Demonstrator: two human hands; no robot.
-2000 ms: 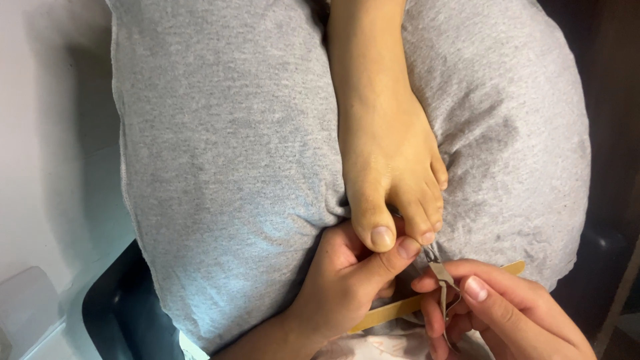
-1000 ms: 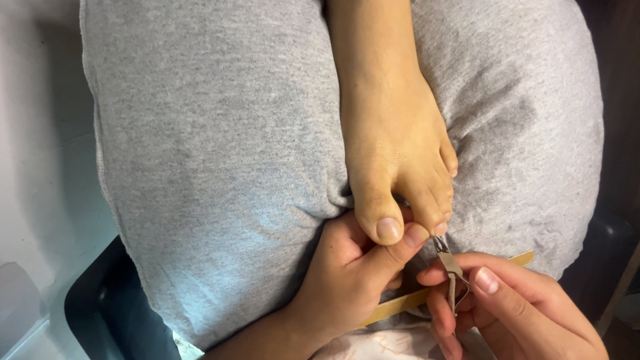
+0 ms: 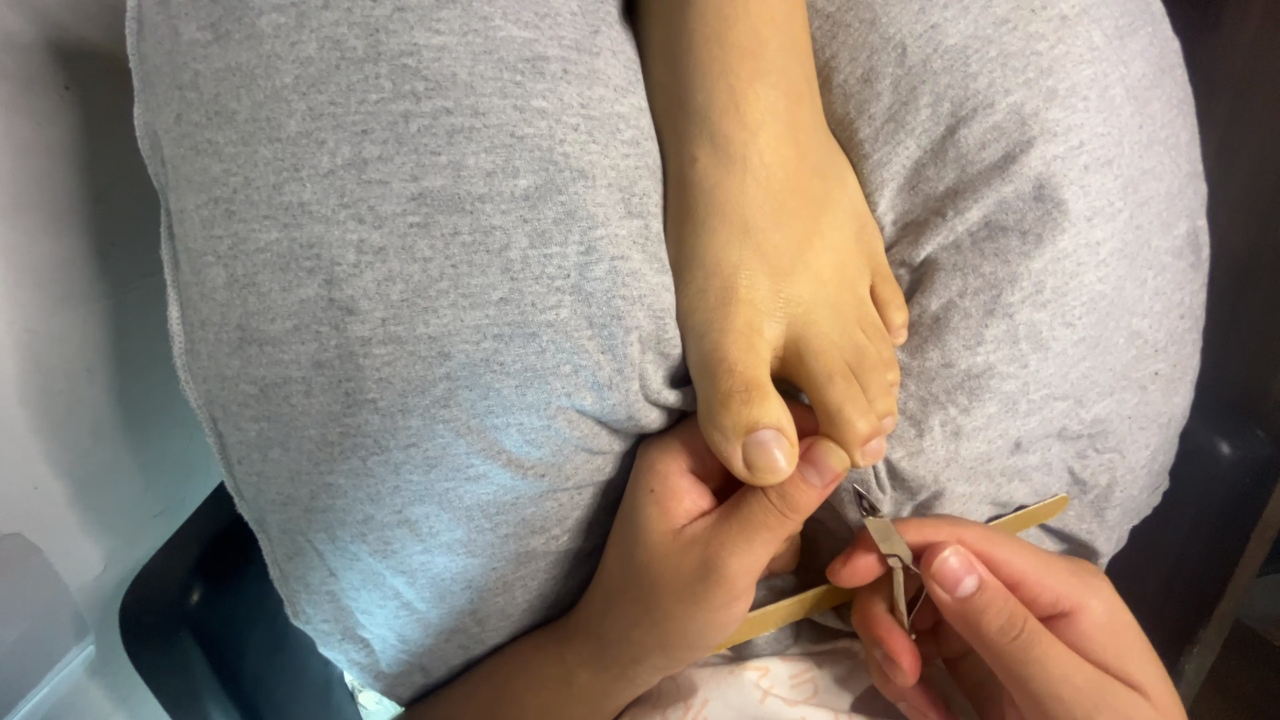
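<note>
Another person's bare foot (image 3: 775, 260) rests on a grey cushion (image 3: 400, 250), toes pointing down the view. My left hand (image 3: 710, 530) grips the second toe (image 3: 838, 400), its thumb on the tip and its fingers partly hidden beneath the toes. In my right hand (image 3: 1000, 610) is a pair of metal cuticle nippers (image 3: 888, 540), held between thumb and fingers by the handles. The nippers' tips are just below the smaller toes, slightly apart from them. A yellow nail file (image 3: 790, 612) lies slanting behind my right hand, partly covered by its fingers.
A dark rounded edge, perhaps of a chair or basin (image 3: 190, 610), shows under the cushion at lower left. White cloth with a pale orange pattern (image 3: 760, 688) lies at the bottom. Dark surfaces border the cushion on the right.
The nippers in my right hand have moved down, away from the toes they were at before. My left hand keeps its hold on the toe.
</note>
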